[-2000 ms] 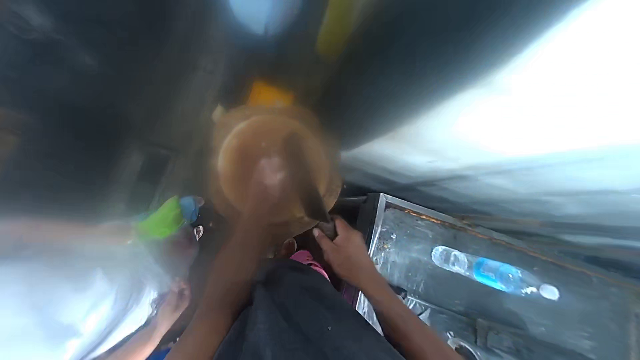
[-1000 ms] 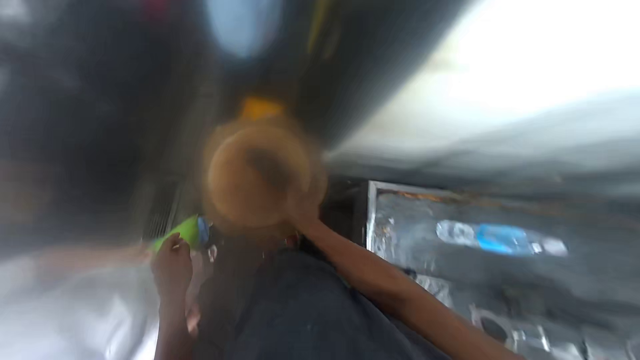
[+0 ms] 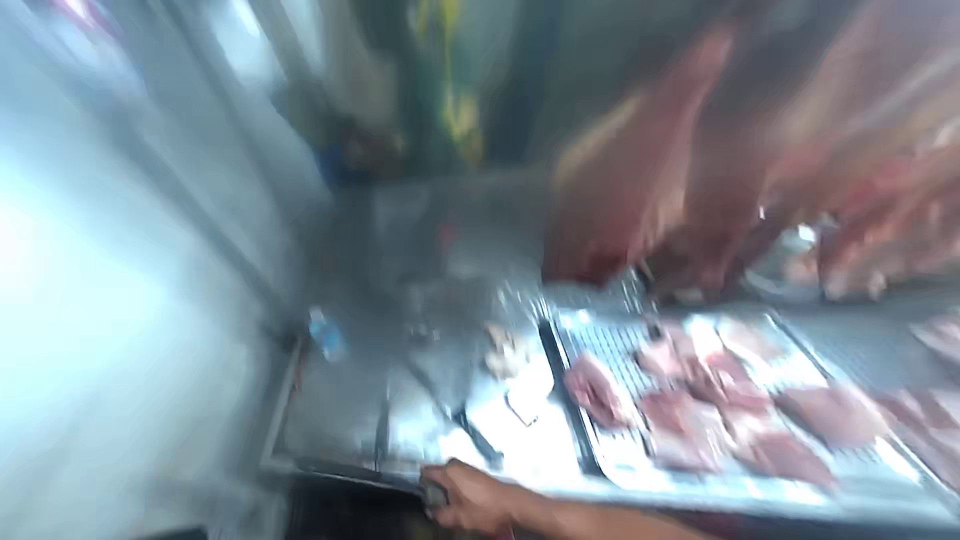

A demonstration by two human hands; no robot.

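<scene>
My right hand (image 3: 469, 499) reaches in from the lower right, at the near edge of a metal counter (image 3: 345, 450). Its fingers are curled around a short dark, greyish object (image 3: 435, 496), too blurred to name. Just beyond it a dark-handled tool (image 3: 480, 441), apparently a knife, lies on the metal, with another long dark thing (image 3: 382, 435) left of it. To the right, several pieces of raw meat (image 3: 682, 427) lie on a metal tray with a grid-like surface (image 3: 611, 360). My left hand is out of view.
Large cuts of raw meat (image 3: 630, 187) hang above the tray at the right. A clear plastic bottle with a blue label (image 3: 326, 334) is at the counter's far left. A pale, bright surface (image 3: 97, 322) fills the left side. Motion blurs much of the view.
The view has swung far to the right, from a round block to the counter. My right hand was over the block and is now at the counter's edge. My left hand has left the view.
</scene>
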